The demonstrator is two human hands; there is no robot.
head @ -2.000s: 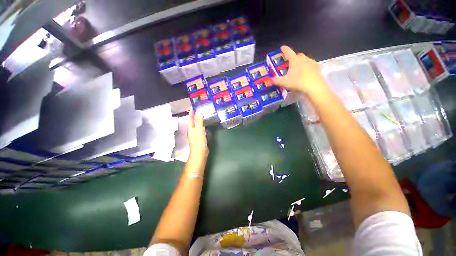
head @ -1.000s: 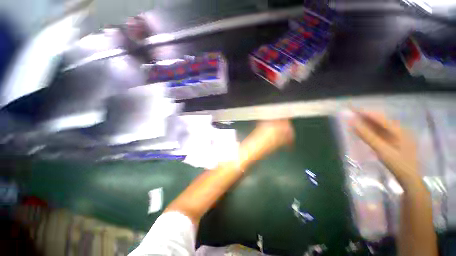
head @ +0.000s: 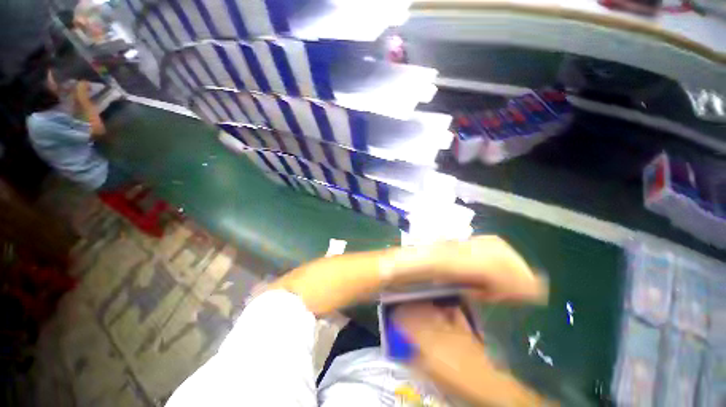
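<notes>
My left hand [head: 505, 270] is blurred and reaches across above my right hand; its fingers are unclear. My right hand [head: 438, 330] is below it, close to my body, on a blurred box-like thing with a blue patch [head: 398, 342] and a pale edge, which looks like a retail box. My left forearm partly covers it. A long leaning stack of open cartons [head: 279, 103], blue-and-white striped with white flaps, stands left of the hands. The clear tray [head: 625, 318] with pale bagged items is at the right edge.
Finished boxes [head: 509, 131] stand in a row on the black conveyor, with more [head: 685, 195] at right. Small scraps [head: 537, 346] and a white slip [head: 337, 247] lie on the green bench [head: 231, 207]. A person [head: 68, 143] and a red stool [head: 139, 208] are at left.
The view has swung left, showing more of the carton stack, floor and another person. My hands have left the row of boxes and come together near my body. The finished boxes now stand on the conveyor.
</notes>
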